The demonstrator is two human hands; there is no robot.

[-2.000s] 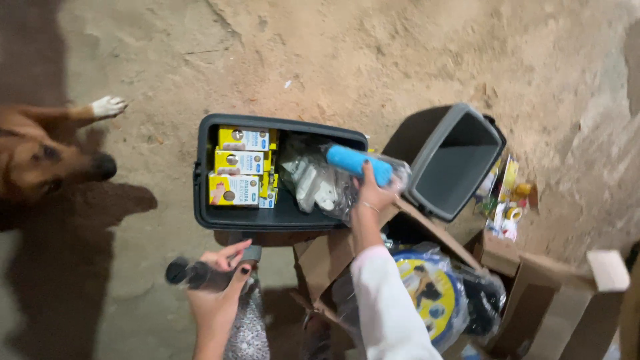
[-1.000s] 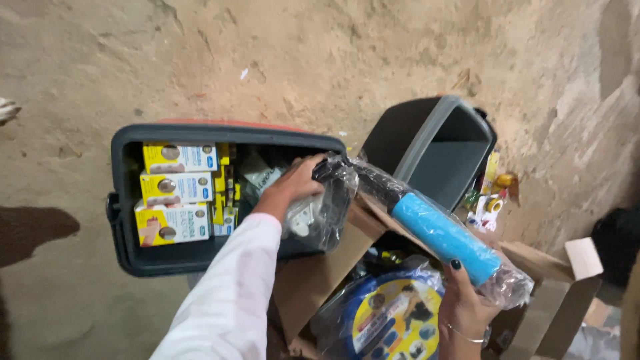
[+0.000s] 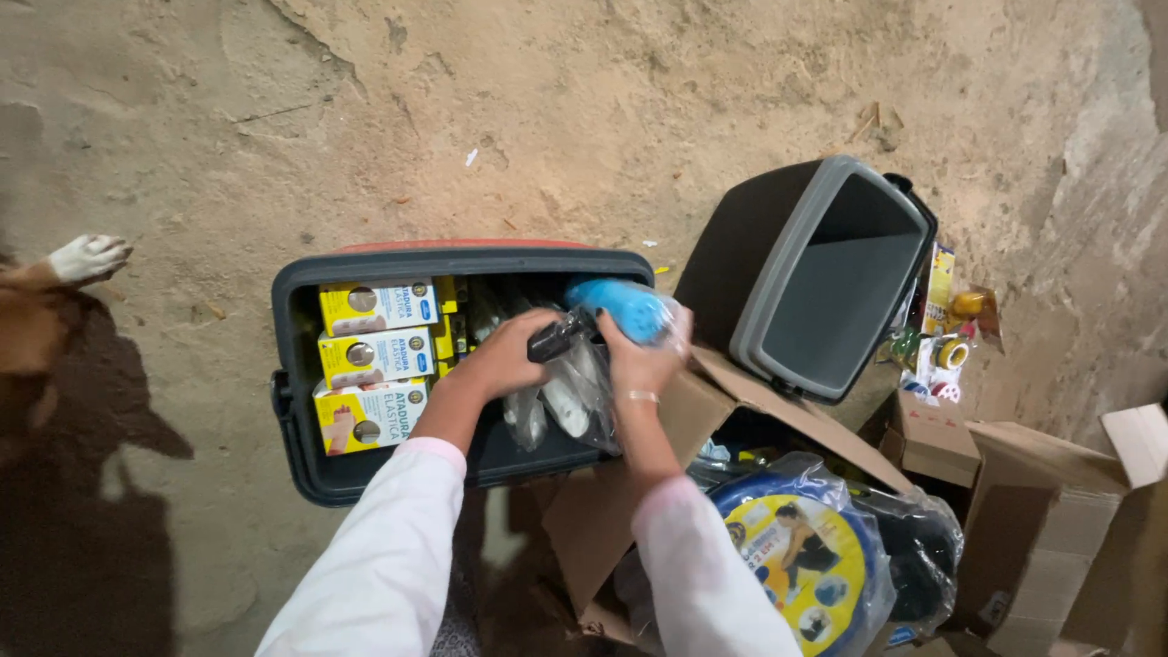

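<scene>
A dark grey plastic bin with a red edge lies open below my hands. At its left stand yellow and white elastic bandage boxes. My left hand grips a black part wrapped in clear plastic, over the bin's right half. My right hand holds a blue cylinder in clear plastic at the bin's right wall. White items in clear bags lie beneath both hands. Whether the black part and the blue cylinder are one item cannot be told now.
An empty grey bin lies tilted at right. Below it, an open cardboard box holds a round blue and yellow package. Further right are another carton and small colourful items. A dog's paw shows at left.
The blue cylinder, at the right over the cardboard box one second ago, is now at the grey bin's right end. My right hand has moved left with it. The dog's paw shows more fully.
</scene>
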